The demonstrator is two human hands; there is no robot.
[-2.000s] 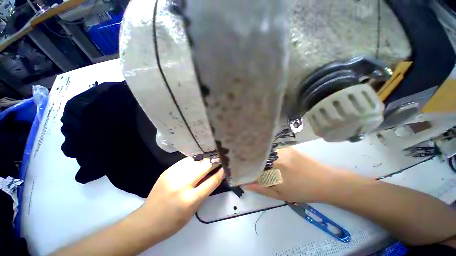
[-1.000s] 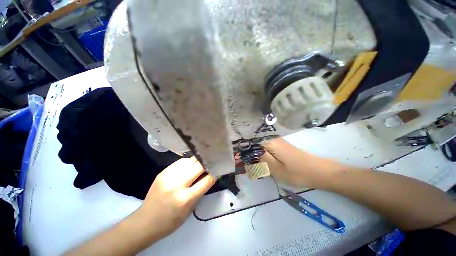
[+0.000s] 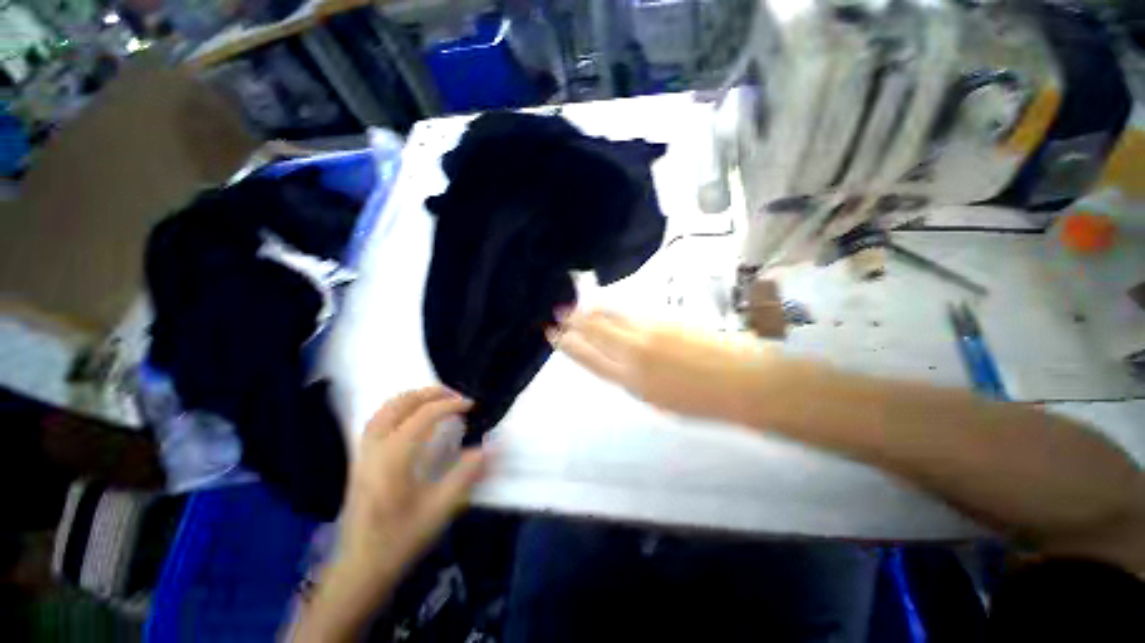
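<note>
The black garment piece (image 3: 527, 239) lies bunched on the white machine table, left of the sewing machine, and narrows towards the front edge. My left hand (image 3: 408, 471) is at its lower tip, thumb and fingers apart, with fingertips touching or beside the cloth. My right hand (image 3: 640, 358) reaches across the table, its fingertips at the cloth's lower right edge. Blur hides whether they pinch it. The sewing machine (image 3: 866, 113) is at the upper right, with no cloth seen under its foot.
Blue-handled snips (image 3: 977, 352) lie right, below a thin metal bar (image 3: 935, 266). A tan block (image 3: 866, 261) is by the foot and a brown piece (image 3: 763, 308) lies near. An orange round thing (image 3: 1089, 231) is far right. Dark cloth (image 3: 239, 314) fills a blue basket at left.
The view has swung left. Both hands and the black garment have come away from the needle area to the table's left part. My left hand has opened at the cloth's lower tip.
</note>
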